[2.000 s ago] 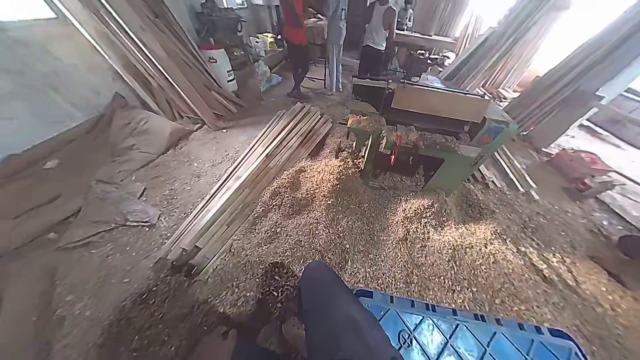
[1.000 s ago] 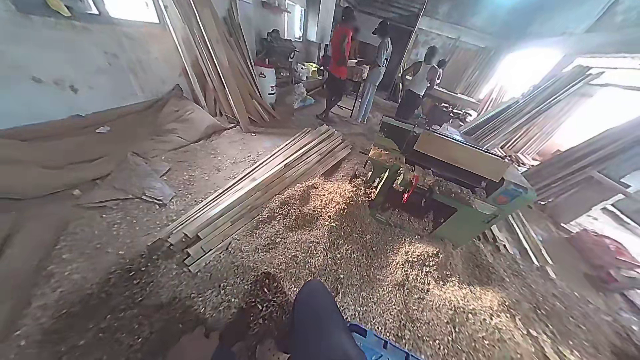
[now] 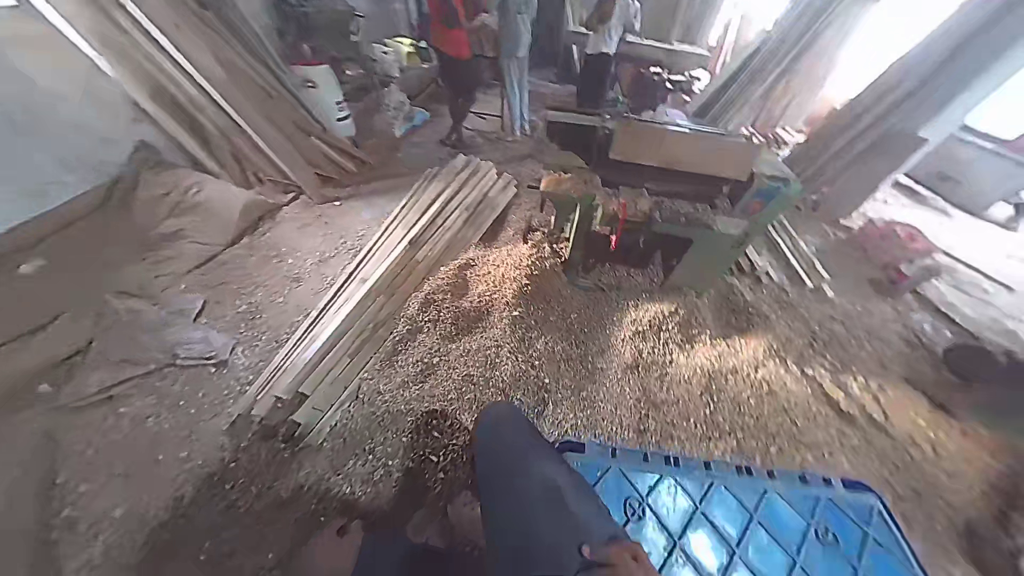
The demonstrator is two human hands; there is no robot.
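At the bottom edge my right hand (image 3: 620,558) shows only in part, beside my dark-trousered leg (image 3: 528,488) and near a blue plastic crate (image 3: 768,512) with a lattice surface. Its fingers are mostly cut off by the frame, so what it holds is hidden. My left hand is not in view. Blurred skin shows at the bottom left of my knee; I cannot tell which body part it is. Ahead on the left lies a stack of sawn wooden strips (image 3: 392,288). A green woodworking machine (image 3: 704,248) stands beyond the wood shavings (image 3: 512,352).
Long boards (image 3: 232,96) lean against the left wall, near a white container (image 3: 326,100). Brown sheeting (image 3: 192,216) covers floor at the left. People stand at the back, one in a red top (image 3: 452,32). More boards (image 3: 788,64) lean at the right.
The view has swung down from one second ago, showing more of the blue crate. Part of my right hand has come into view at the bottom edge.
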